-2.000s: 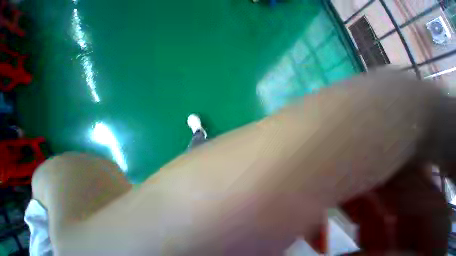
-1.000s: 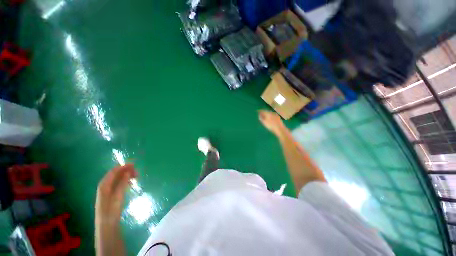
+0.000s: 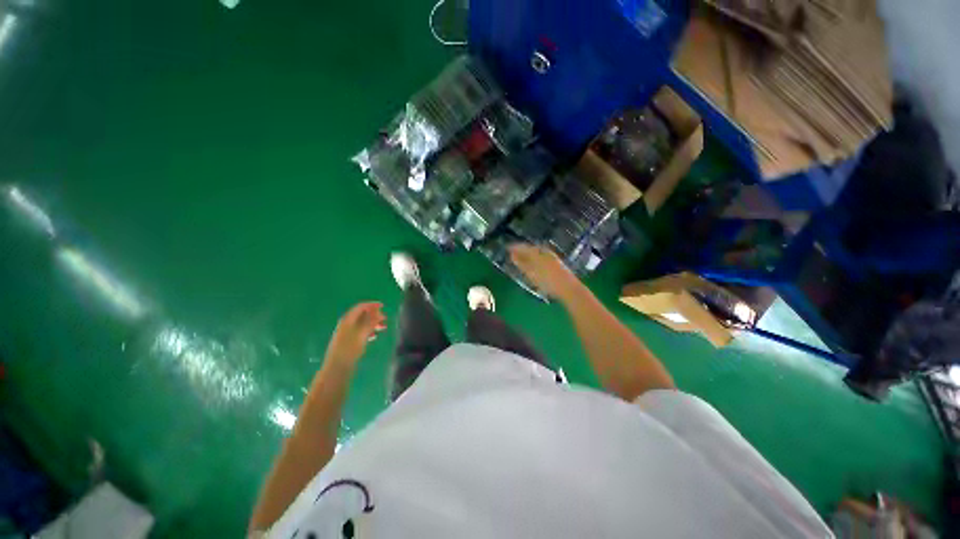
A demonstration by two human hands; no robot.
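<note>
Several wrapped board bundles (image 3: 453, 174), shiny and clear-grey with dark ribbed rows, lie on the green floor in front of my feet. My right hand (image 3: 539, 268) is over the near edge of the bundles at the right; whether it touches them I cannot tell. It holds nothing that I can see, and its finger spread is blurred. My left hand (image 3: 360, 328) hangs over the floor left of my legs, empty, with its fingers partly curled and apart.
Blue equipment (image 3: 558, 74) stands behind the bundles. An open cardboard box (image 3: 674, 142) is beside it, with flattened cardboard (image 3: 790, 79) above. Another open box (image 3: 674, 311) lies at the right by a blue frame. A white box (image 3: 100, 518) shows at the lower left.
I have come up to the bundles, which now lie closer to my feet. My right hand has moved from bare floor to the bundles' edge. Both feet now show.
</note>
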